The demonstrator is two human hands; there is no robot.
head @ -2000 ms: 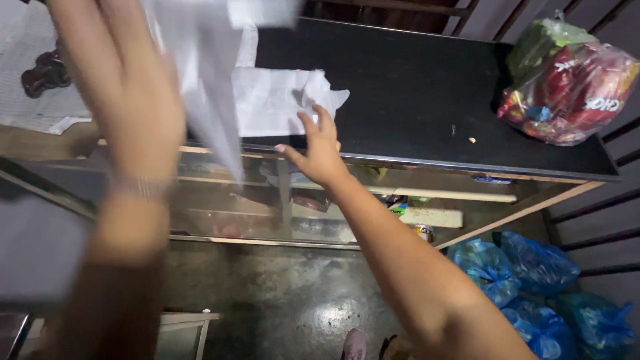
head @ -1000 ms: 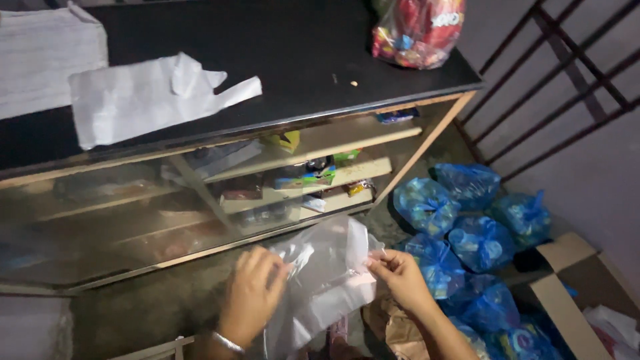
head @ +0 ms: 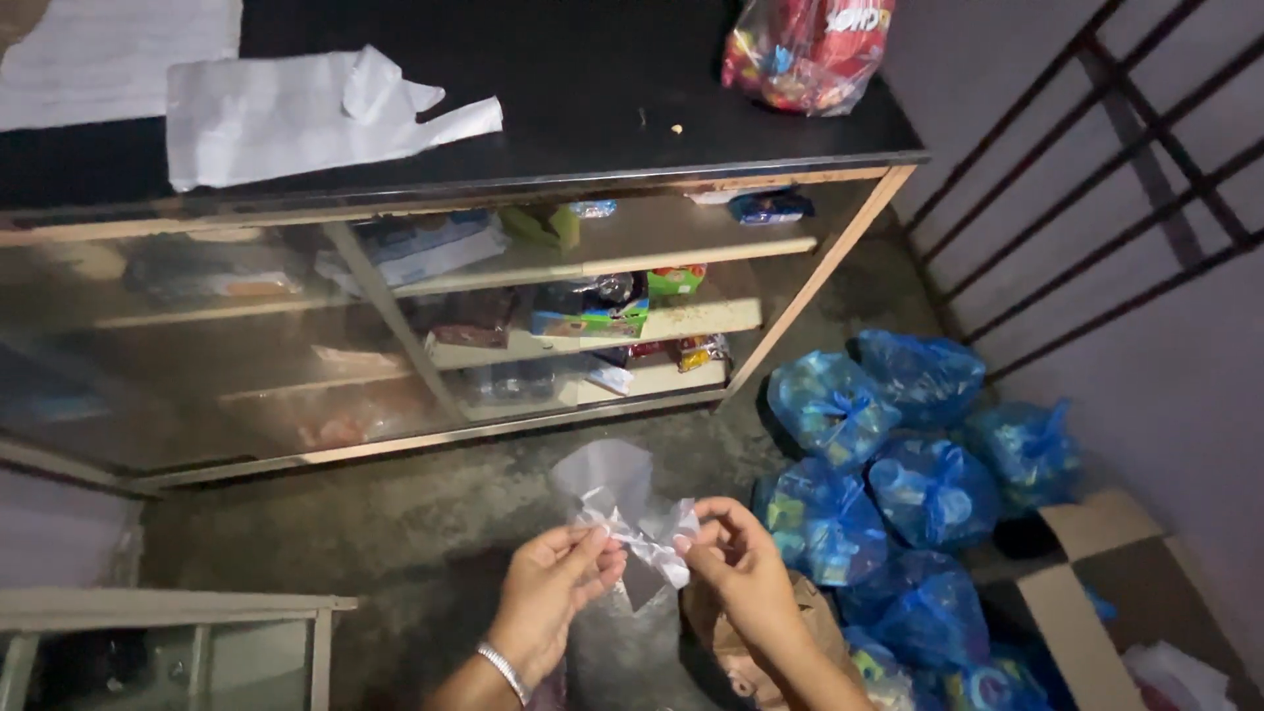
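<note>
Over the floor, my left hand (head: 553, 583) and my right hand (head: 741, 573) both pinch a thin translucent plastic bag (head: 642, 543), bunched between the fingers of both. Its top part stands up loosely above the fingers. On the black counter top lies a flat white plastic carrier bag (head: 276, 118), its handles pointing right. White sheets (head: 118, 59) lie beside it at the far left. A clear plastic bag of red packets (head: 810, 54) stands near the counter's right end. A brown paper bag (head: 815, 632) is on the floor, partly behind my right hand and forearm.
Below the counter top (head: 592, 158), the glass-fronted cabinet holds small packets and boxes on shelves. Several tied blue plastic bags (head: 933, 494) sit on the floor at right, beside an open cardboard box (head: 1076, 632). Metal bars (head: 1106, 148) line the wall. Another glass case (head: 178, 602) stands lower left.
Both hands have moved from over the counter to over the floor. A second ago the translucent bag was spread wide between them; now it is bunched up. The view has swung right.
</note>
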